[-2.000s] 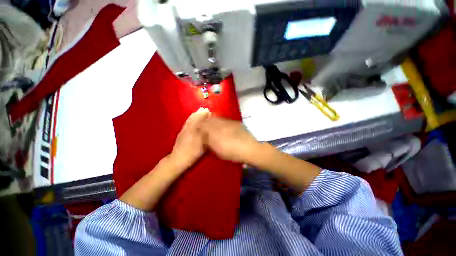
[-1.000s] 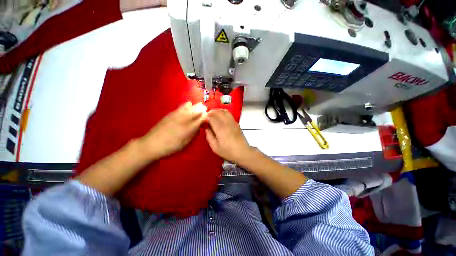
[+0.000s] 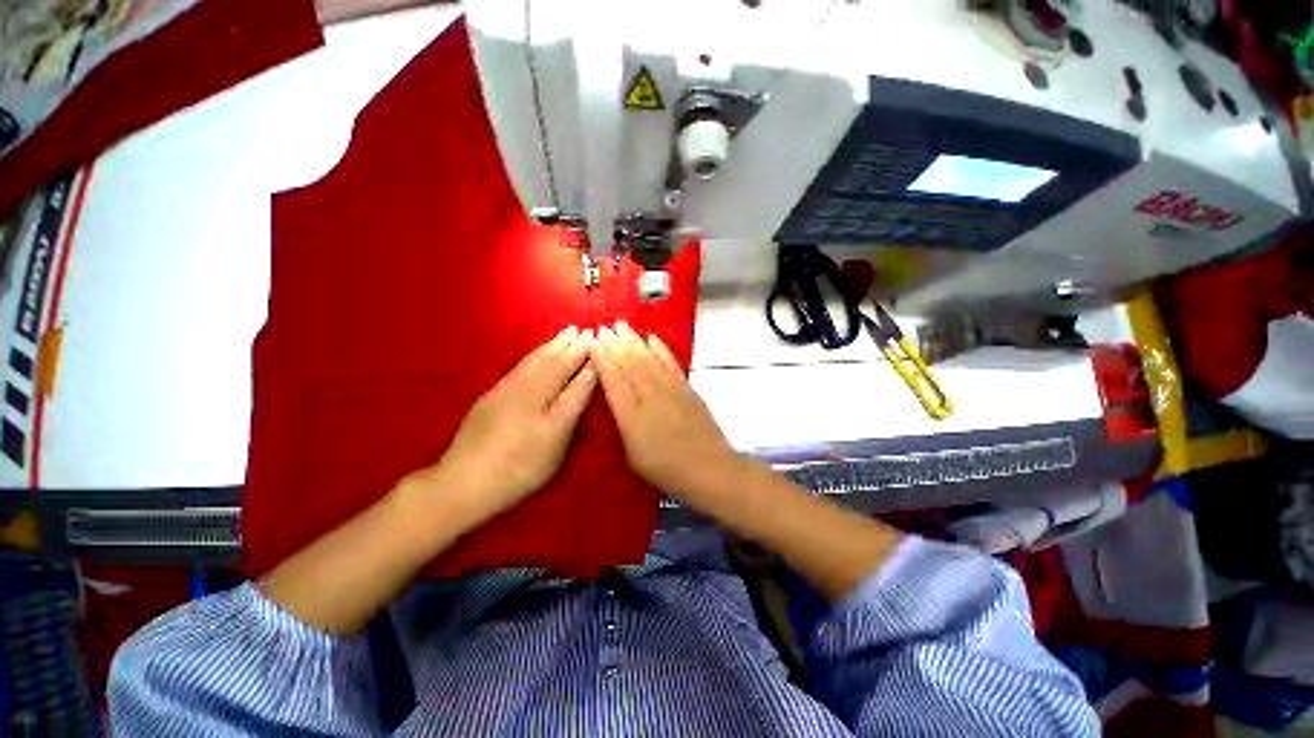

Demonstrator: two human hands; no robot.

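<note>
A red fabric panel point(image 3: 360, 317) lies flat on the white table under the head of the sewing machine point(image 3: 807, 130), and its lower edge hangs over the table front towards me. The presser foot point(image 3: 592, 271) is over the panel in a red glow. My left hand point(image 3: 526, 418) and my right hand point(image 3: 656, 411) lie flat on the panel just in front of the foot, fingertips pointing at it and nearly touching each other. Neither hand grips anything that I can see.
Black-handled scissors point(image 3: 814, 306) and yellow snips point(image 3: 911, 361) lie right of the needle. A long red piece point(image 3: 173, 79) lies at the far left. A small red box point(image 3: 1121, 389) and yellow-edged packet point(image 3: 1157, 368) are at the right. The ruler-marked edge point(image 3: 937, 464) runs along the front.
The panel now lies flatter and straighter. My fingers, bunched together at the cloth a second ago, are now stretched out flat on it. The camera view has shifted.
</note>
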